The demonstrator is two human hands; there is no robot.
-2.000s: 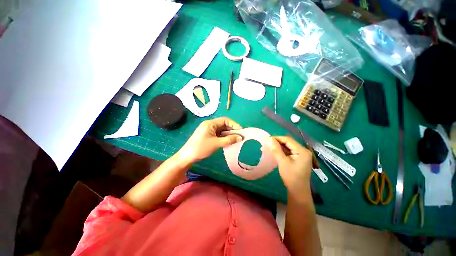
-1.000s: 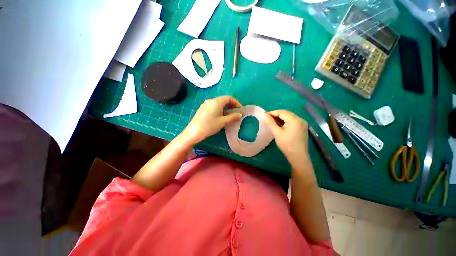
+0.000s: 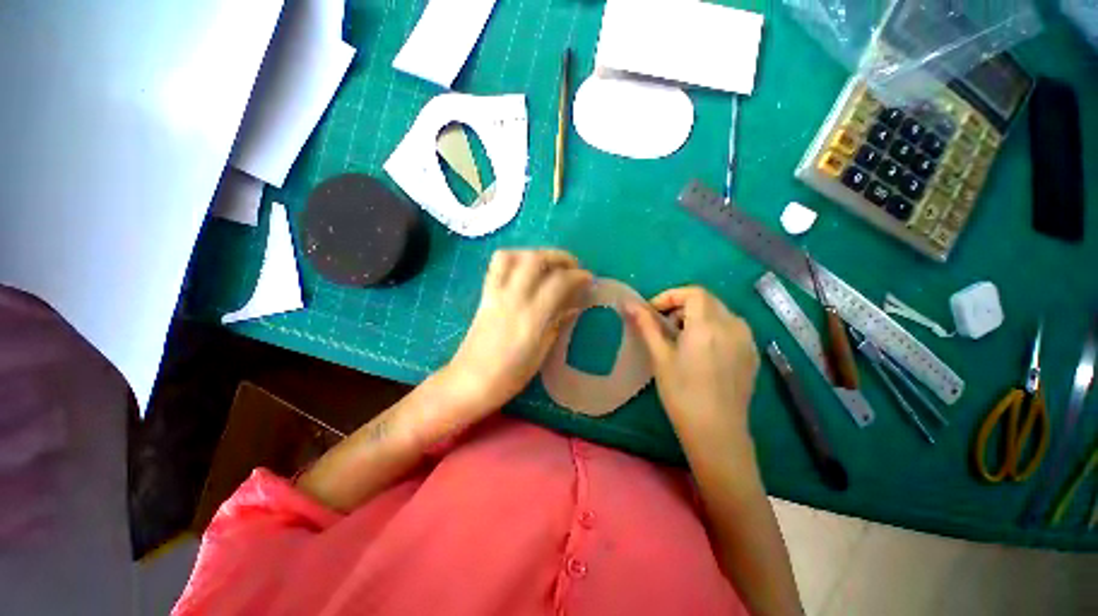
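A grey-beige card pattern piece (image 3: 602, 395) with an oval hole is held over the mat's near edge. My left hand (image 3: 524, 313) is at its upper left, fingers bent over the rim; the fingertips are blurred and partly hidden. My right hand (image 3: 702, 349) pinches its upper right rim between thumb and fingers. The green mat shows through the hole. I cannot tell whether a tool is in either hand.
Left: large white sheet (image 3: 120, 144), dark round weight (image 3: 358, 229), marked pattern piece (image 3: 501, 144). Ahead: pencil (image 3: 561, 126), oval card (image 3: 633, 116). Right: long steel ruler (image 3: 891, 331), brown-handled awl (image 3: 840, 349), dark-handled knife (image 3: 808, 415), orange scissors (image 3: 1011, 436), calculator (image 3: 903, 163).
The view has moved closer and shifted. The piece was pinkish and is now darker beige. My left hand has turned, its fingers now curled over the piece's upper left rim; my right hand keeps its pinch.
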